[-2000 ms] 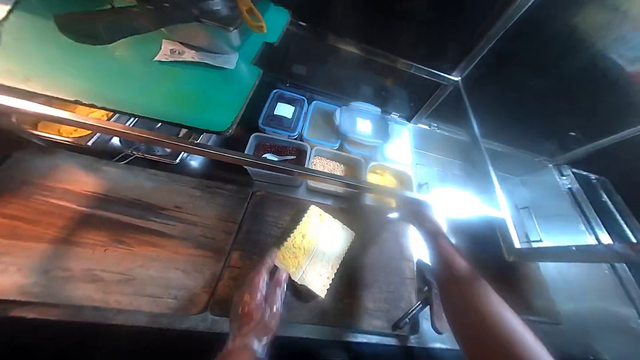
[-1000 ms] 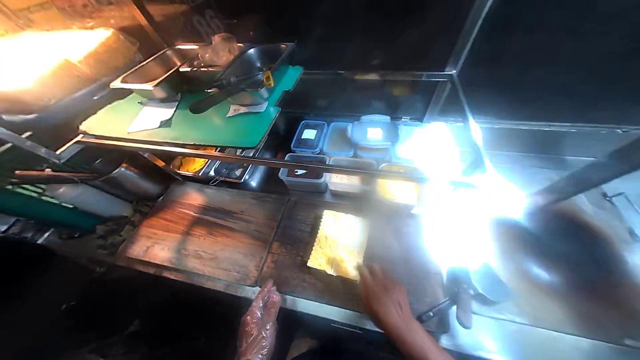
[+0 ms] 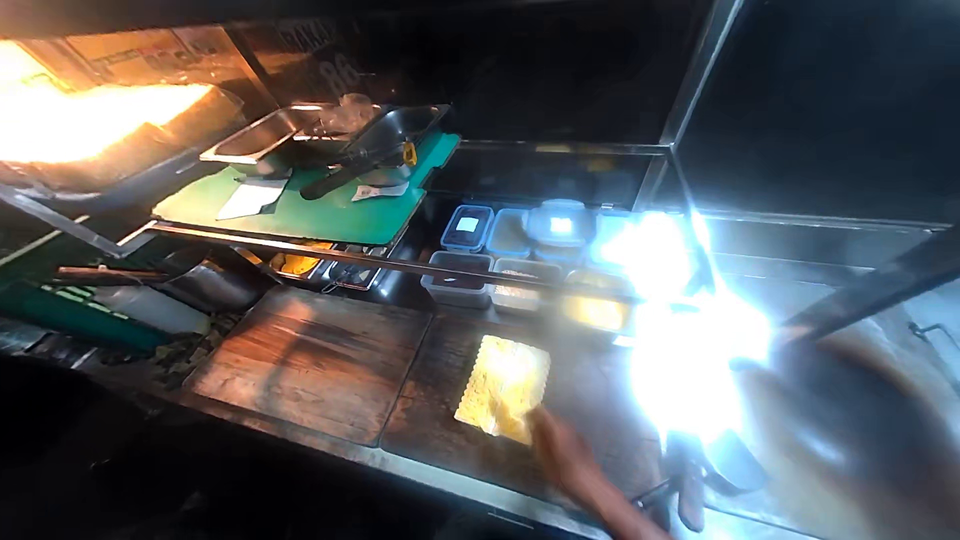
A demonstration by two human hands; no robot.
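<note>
A rectangular, yellow, food-like slab with scalloped edges (image 3: 504, 386) lies on the right-hand dark wooden board (image 3: 435, 435). My right hand (image 3: 553, 442) is at its lower right corner, blurred; whether the fingers grip it or only touch its surface cannot be told. My left hand is out of view. Behind the board stand plastic tubs: one with dark contents (image 3: 459, 281), one with pale grains (image 3: 525, 289) and one with yellow contents (image 3: 596, 309).
A metal rail (image 3: 360, 259) crosses between the boards and the tubs. A green cutting board (image 3: 337, 217) with metal pans (image 3: 255, 142) is at the upper left. A dark-handled tool (image 3: 690, 495) lies right of the boards. Strong glare covers the right side.
My left hand, gloved in clear plastic in the earlier frames, has gone out of view. My right hand has come from the right side to the slab's lower corner. The view has shifted.
</note>
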